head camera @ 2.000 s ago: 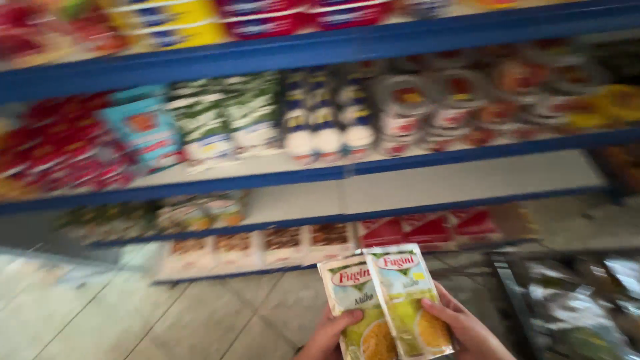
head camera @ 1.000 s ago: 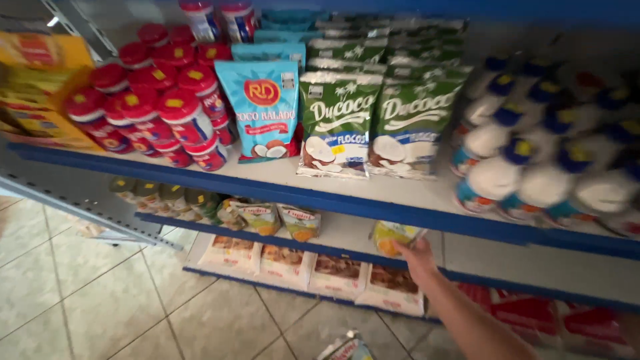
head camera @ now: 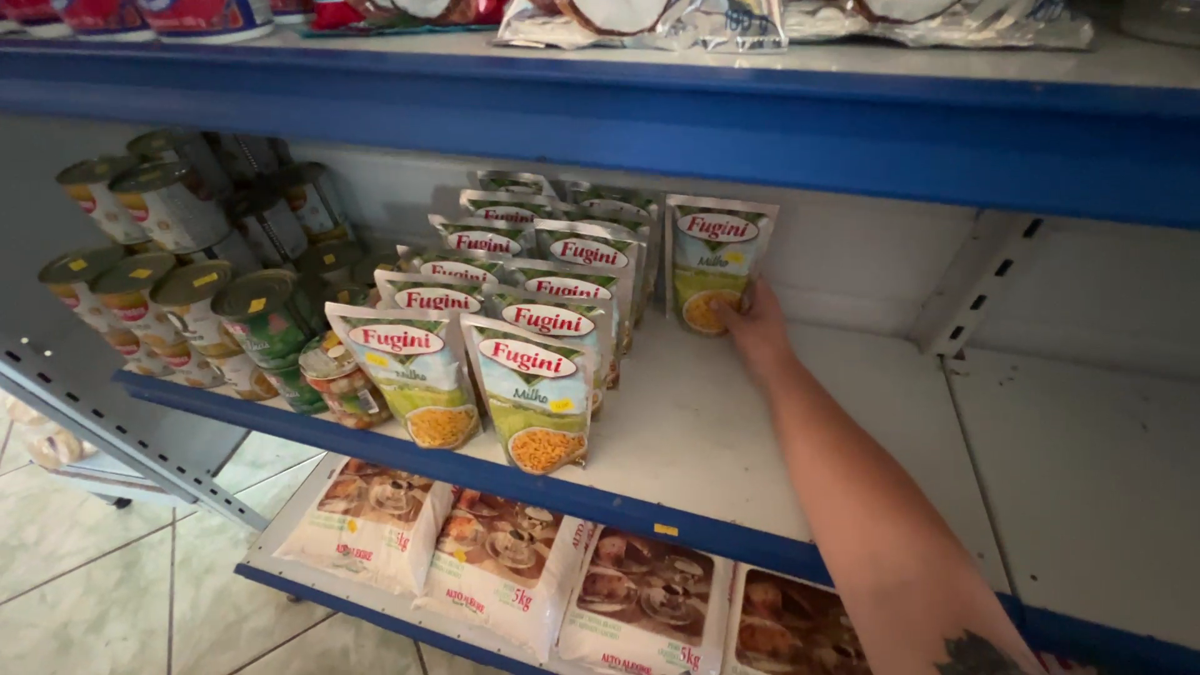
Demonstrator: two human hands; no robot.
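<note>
My right hand (head camera: 753, 323) reaches deep onto the middle shelf and grips the lower right part of a Fugini corn pouch (head camera: 717, 267). That pouch stands upright near the shelf's back wall, just right of two rows of the same pouches. The front pouch of the right row (head camera: 530, 398) and the front pouch of the left row (head camera: 408, 375) stand close to the shelf's front edge. My left hand is out of view.
Stacked cans (head camera: 192, 295) and a jar or pouch of vegetables (head camera: 344, 380) stand left of the rows. A blue shelf edge (head camera: 600, 131) runs above my arm. Large white bags (head camera: 506, 562) lie on the lowest shelf.
Two seconds ago both hands held two corn pouches in front of the shelves. My right hand then brought one to the middle shelf and is now at its back. The view has moved much closer.
</note>
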